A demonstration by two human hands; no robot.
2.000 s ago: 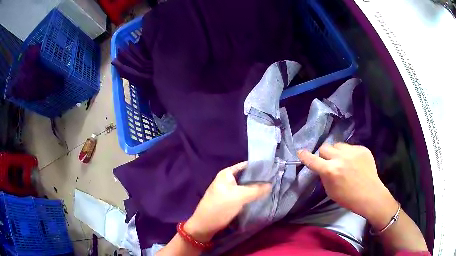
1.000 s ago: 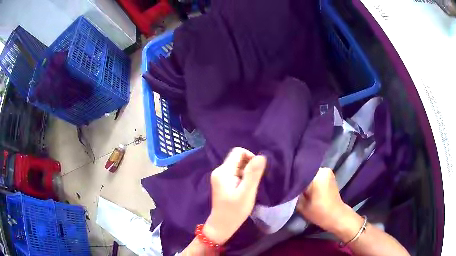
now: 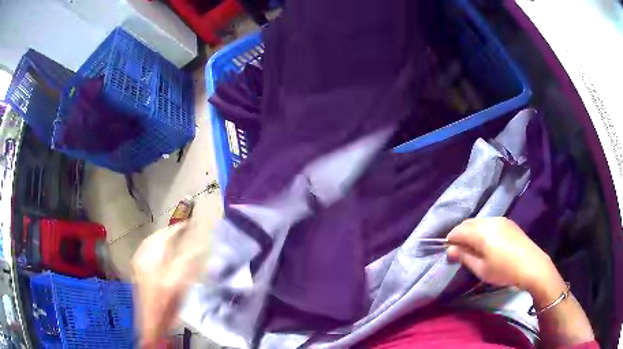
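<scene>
The dark purple garment piece [image 3: 321, 266] with pale grey areas [image 3: 464, 184] lies over my lap and the rim of the blue crate [image 3: 471, 124]. My left hand [image 3: 167, 272] is blurred at the left, beside a bunched grey and purple part of the cloth; whether its fingers grip it cannot be told. My right hand [image 3: 499, 252] holds a thin metallic tool [image 3: 432, 241] between thumb and fingers, its tip pointing left above the grey cloth.
Blue crates [image 3: 154, 102] stand on the tiled floor at left, one holding purple cloth. A red stool [image 3: 72, 247] stands below them. A small bottle-like item [image 3: 182, 210] lies on the floor. The white table [image 3: 580, 61] curves along the right.
My left hand has moved far to the left, and the cloth has swung open that way with its grey side showing. My right hand has moved right and up, and the thin tool shows again.
</scene>
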